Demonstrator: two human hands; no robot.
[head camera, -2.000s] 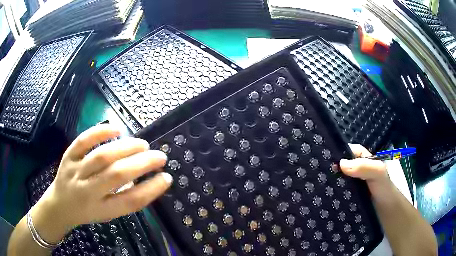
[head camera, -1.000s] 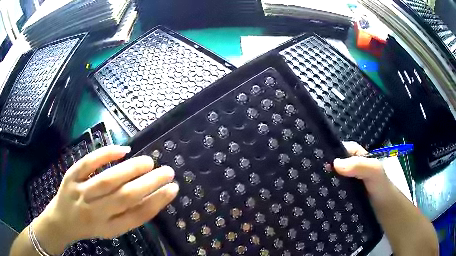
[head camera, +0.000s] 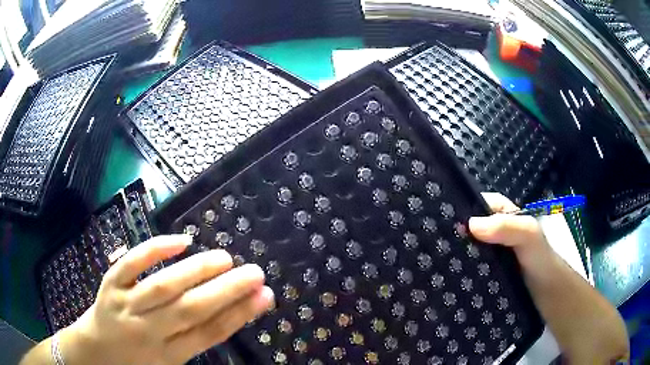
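Observation:
A black pocketed tray (head camera: 285, 214) is held up, tilted, in front of me. Small round silvery parts (head camera: 337, 226) sit in most of its pockets; several pockets toward the upper left are empty. My right hand (head camera: 509, 229) grips the tray's right edge, thumb on top, with a blue-ended pen (head camera: 552, 206) sticking out behind the thumb. My left hand (head camera: 182, 296) is over the tray's left edge, fingers extended and slightly curled; whether the fingers touch the tray or hold it from below cannot be told.
A glossy pale-looking tray (head camera: 214, 107) lies behind, with another black tray (head camera: 470, 121) on the right. A filled tray (head camera: 78, 264) is at lower left. Tray stacks (head camera: 60, 128) stand left and right (head camera: 581, 135). Paper piles (head camera: 93, 36) and an orange-red object (head camera: 517, 51) are at the back.
The held tray has shifted left and slightly up in view. My left hand has moved lower and right along its left edge, uncovering more of that corner. My right hand keeps its grip.

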